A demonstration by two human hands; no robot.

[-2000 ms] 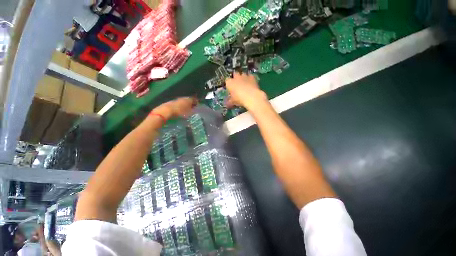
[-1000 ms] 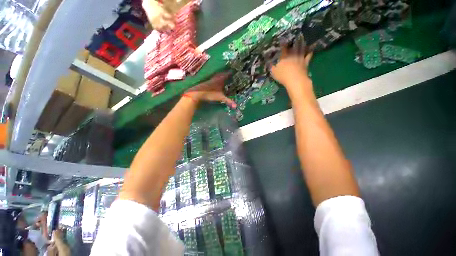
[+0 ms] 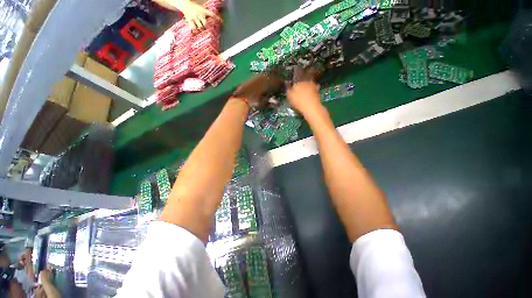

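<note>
My left hand (image 3: 258, 91) is blurred and lies at the near left part of the heap of loose circuit boards (image 3: 315, 43) on the green belt. My right hand (image 3: 304, 92) is just right of it, fingers in the heap and partly blurred. What either hand holds cannot be made out. Below my hands the clear blister tray (image 3: 280, 233) holds green boards in rows of pockets, partly hidden by my left arm. Several boards lie near the belt's pale rail, under and below my hands.
A pile of red boards (image 3: 189, 58) lies across the belt, with another person's hand (image 3: 197, 14) on it. Separate green boards (image 3: 415, 67) lie at the right. Cardboard boxes (image 3: 87, 96) and a metal bar are at left. Other people's arms show at bottom left.
Since a second ago my right hand has moved left and back towards my left hand. Boards near the rail have shifted nearer to me. The other person's hand has moved on the red pile.
</note>
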